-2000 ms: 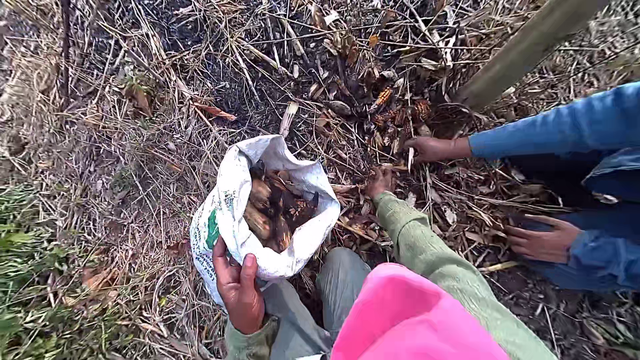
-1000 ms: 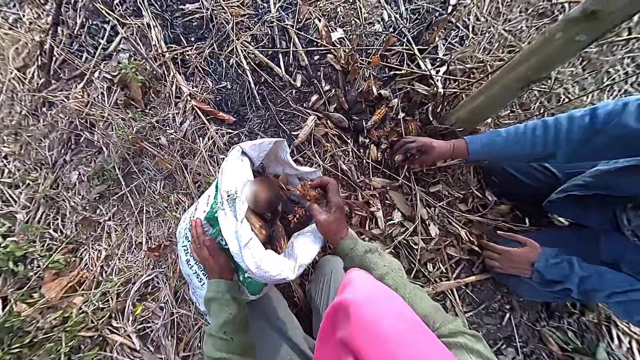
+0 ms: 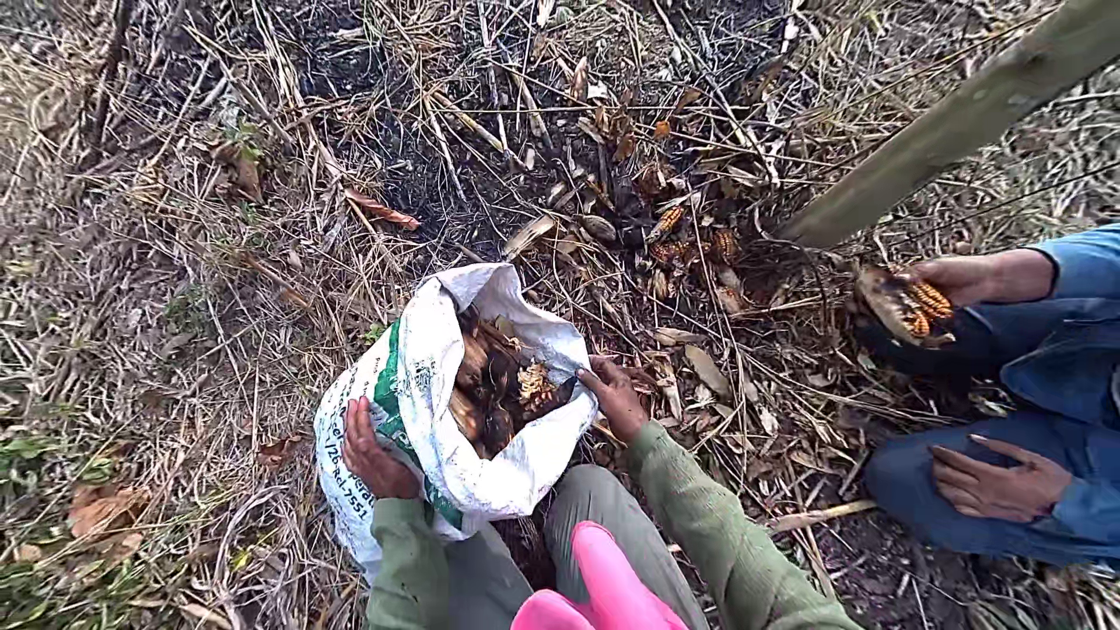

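A white woven sack (image 3: 547, 468) with a green band and writing stands before my knees, its mouth rolled back. Inside lie several charred corn cobs (image 3: 497, 385) in dark husks, some kernels showing. My left hand (image 3: 376, 451) rests flat against the sack's outer left side, fingers spread. At the right rim of the mouth, my right hand (image 3: 615, 398) touches the edge with its fingertips; whether it pinches the fabric cannot be told. More corn cobs (image 3: 669, 223) with orange kernels lie on the ground, up and right of the sack.
A co-worker in blue sits at the right, one hand holding a partly husked corn cob (image 3: 927, 306), the other hand (image 3: 997, 479) resting on a knee. A wooden post (image 3: 945, 131) slants in at the upper right. Dry stalks and husks cover the ground, with blackened soil (image 3: 411, 175) above the sack.
My right hand has moved from inside the sack's mouth to its right rim. The co-worker's hand has moved right from the ground cobs and now holds a cob.
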